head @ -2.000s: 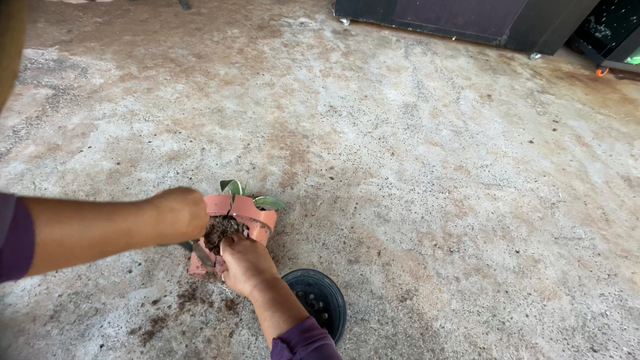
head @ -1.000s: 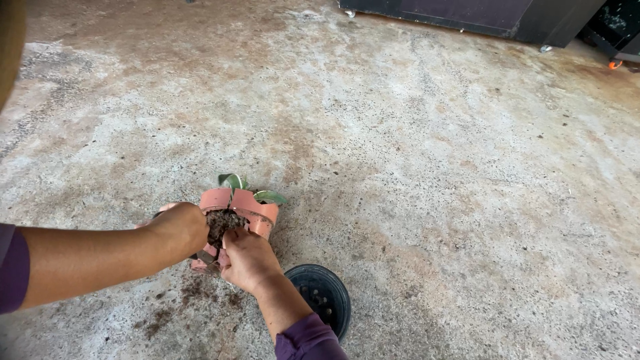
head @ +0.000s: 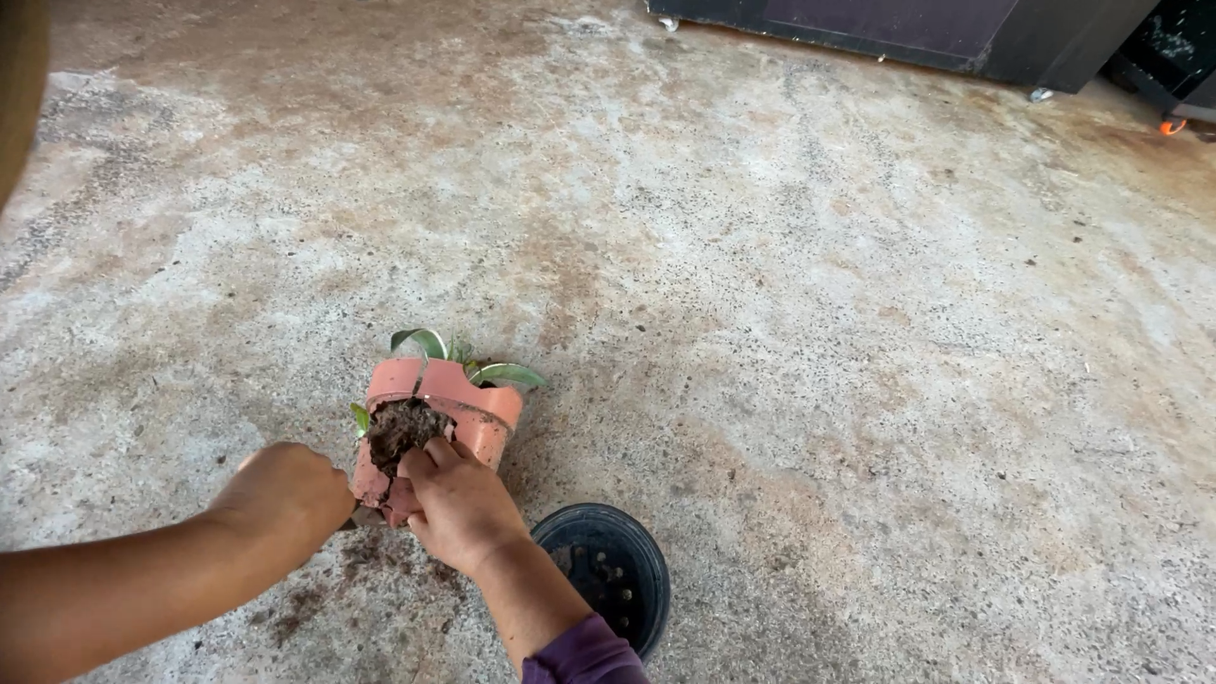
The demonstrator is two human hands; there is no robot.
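A cracked terracotta-coloured plant pot (head: pixel 489 427) lies tilted on the concrete floor, its side broken away over dark soil (head: pixel 404 427). Green leaves (head: pixel 508 373) stick out past its rim. My right hand (head: pixel 461 499) grips the broken edge of the pot wall, fingertips at the soil. At the pot's lower left is my left hand (head: pixel 290 499), closed around something mostly hidden; a dark, flat piece, perhaps a blade, shows below its fingers. An empty black plastic pot (head: pixel 655 579) with drainage holes stands right of my right forearm.
Loose soil (head: pixel 304 608) is scattered over the concrete floor (head: pixel 807 380) below the broken pot. A dark cabinet on casters (head: pixel 883 33) stands at the top right, beside another dark wheeled item (head: pixel 1173 62) with an orange caster.
My left hand has moved from the broken opening down to the pot's lower left. My right hand stays at the broken wall.
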